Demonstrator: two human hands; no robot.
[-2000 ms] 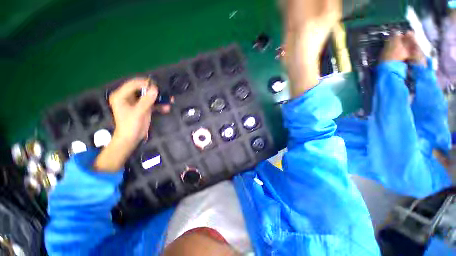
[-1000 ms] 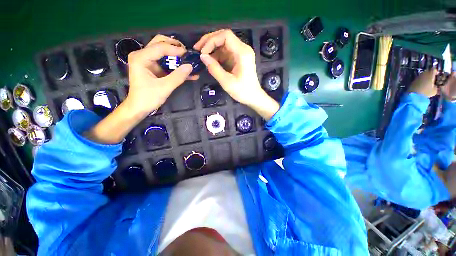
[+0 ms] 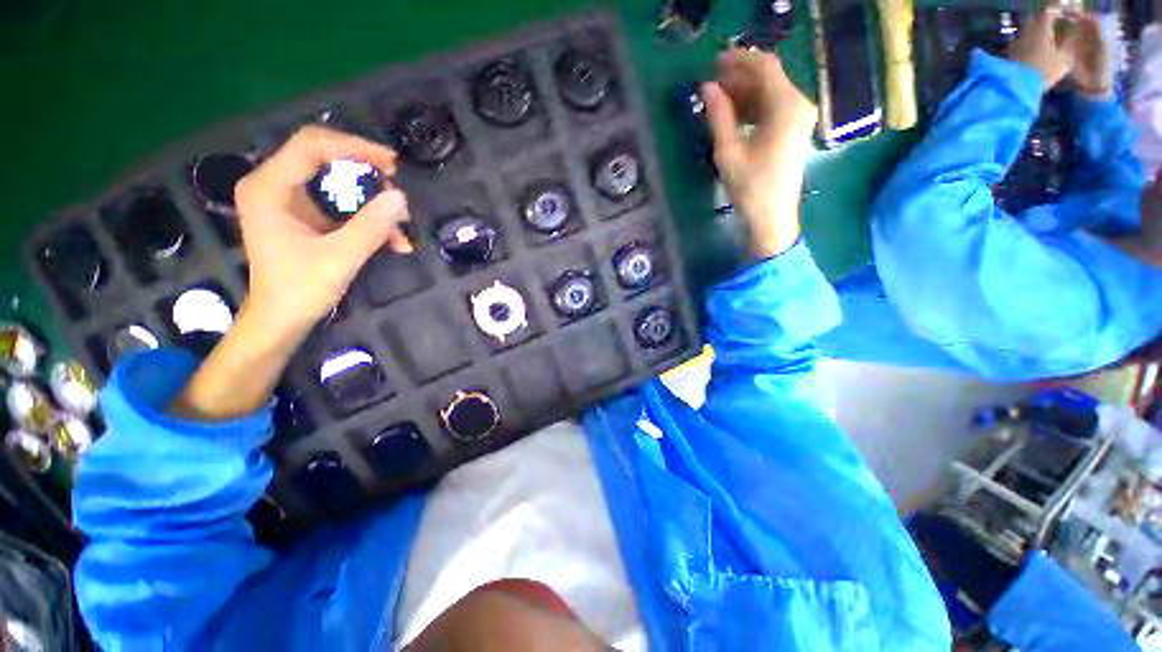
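Observation:
My left hand (image 3: 300, 242) holds a round black smartwatch body (image 3: 345, 187) by its rim above the upper left of the foam tray. Its face shows a bright white glare or display. My right hand (image 3: 762, 140) is right of the tray over the green surface, fingers bent and slightly blurred. A dark object shows at its fingertips, but whether the hand grips it cannot be told. The dark grey foam tray (image 3: 542, 372) lies tilted before me, with round watch bodies in many pockets, some dark-faced, others showing ringed backs. One has a white ring (image 3: 498, 311).
Silvery rounds with gold bits (image 3: 73, 387) lie left of the tray. A smartphone (image 3: 849, 77) and a yellow-tan strip (image 3: 897, 64) lie at the upper right. A neighbouring worker's blue sleeve (image 3: 949, 223) and hands are at the right. A metal rack (image 3: 1019, 490) stands lower right.
My right hand has left the left hand and moved right, beyond the tray. My left hand still holds a watch body, slightly further left. The view has turned, so the tray appears more tilted.

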